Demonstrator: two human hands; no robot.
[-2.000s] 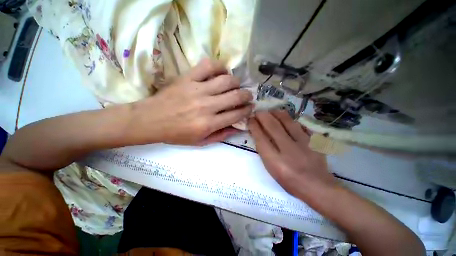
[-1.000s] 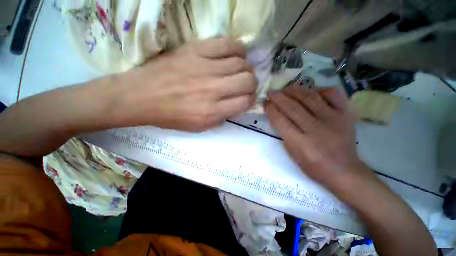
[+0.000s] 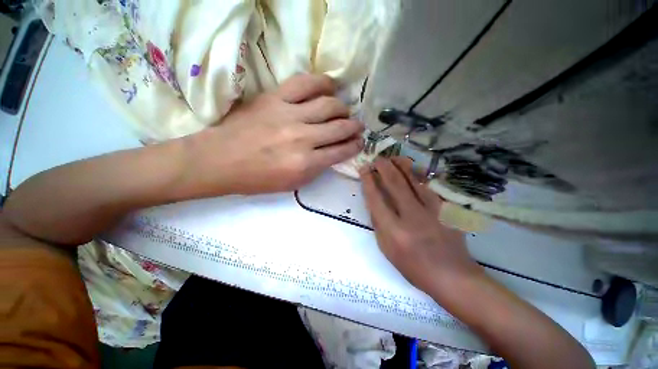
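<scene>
The cream floral garment (image 3: 195, 65) lies heaped on the table at the upper left. My left hand (image 3: 281, 140) lies on its edge, fingertips closed on the cloth just left of the needle area. My right hand (image 3: 415, 216) lies flat on the machine bed, fingertips at a small pale cloth edge (image 3: 348, 167) by the presser foot (image 3: 382, 144). Its fingers are close together; whether they grip the cloth is hidden. The sewing machine head (image 3: 534, 94) fills the upper right.
A cream block (image 3: 464, 218) sits right of my right hand. A printed scale (image 3: 274, 270) runs along the front table edge. Floral cloth (image 3: 126, 295) hangs below at left, with more pieces (image 3: 350, 339) and a blue rim (image 3: 413, 353) below. A dark knob (image 3: 619, 301) is at right.
The view shifted and came back, with the machine head larger again than one second ago. Both hands remain at the needle area, with the cloth edge between them.
</scene>
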